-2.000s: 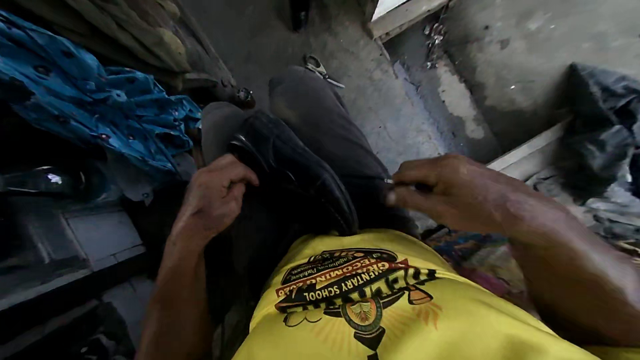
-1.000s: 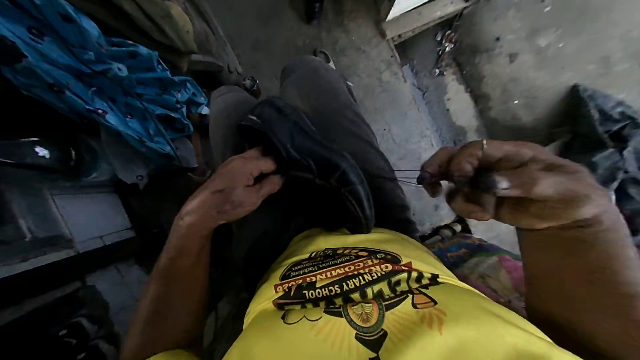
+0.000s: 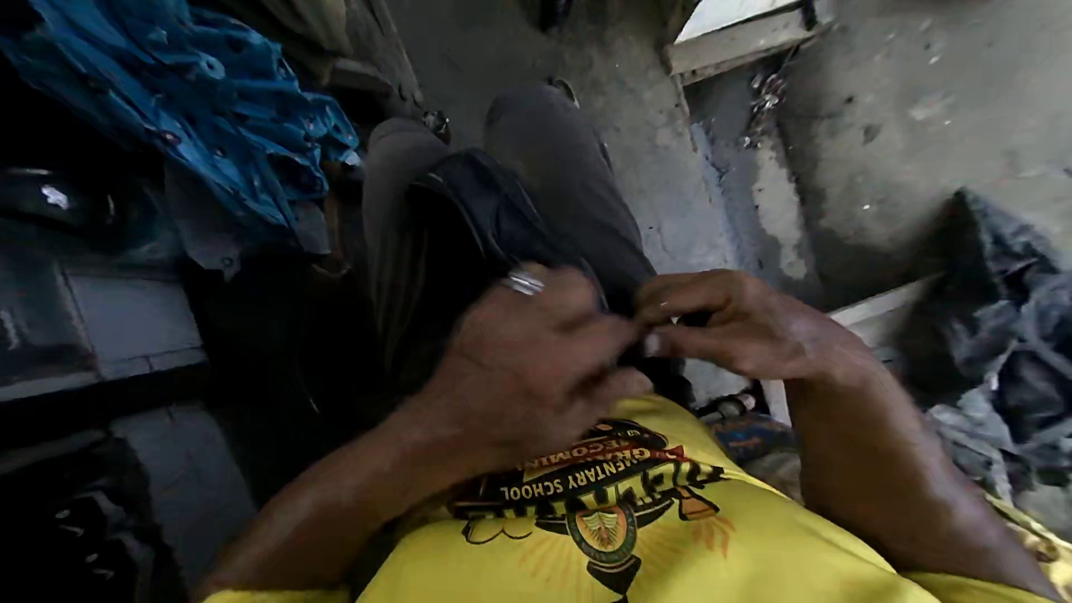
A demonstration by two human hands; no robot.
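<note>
A dark leather shoe (image 3: 511,209) lies on its side across my lap, between grey trouser legs. My left hand (image 3: 536,360), wearing a ring, is over the near end of the shoe, its fingers bent and blurred, reaching toward the other hand. My right hand (image 3: 720,327) is just beside it at the shoe's right edge, thumb and fingertips nearly together. Whether either hand pinches a thread or a tool cannot be told. The near end of the shoe is hidden behind my left hand.
Blue patterned cloth (image 3: 193,100) hangs at the upper left over dark clutter. Grey blocks (image 3: 134,318) are at the left. A wooden-edged board (image 3: 745,42) lies at the top on the concrete floor (image 3: 913,126). Crumpled dark plastic sheeting (image 3: 1022,310) is at the right.
My left hand has moved right, across the shoe, to meet my right hand, which has come in toward the shoe. Thin thread strands stretched from the shoe to my right hand a second ago.
</note>
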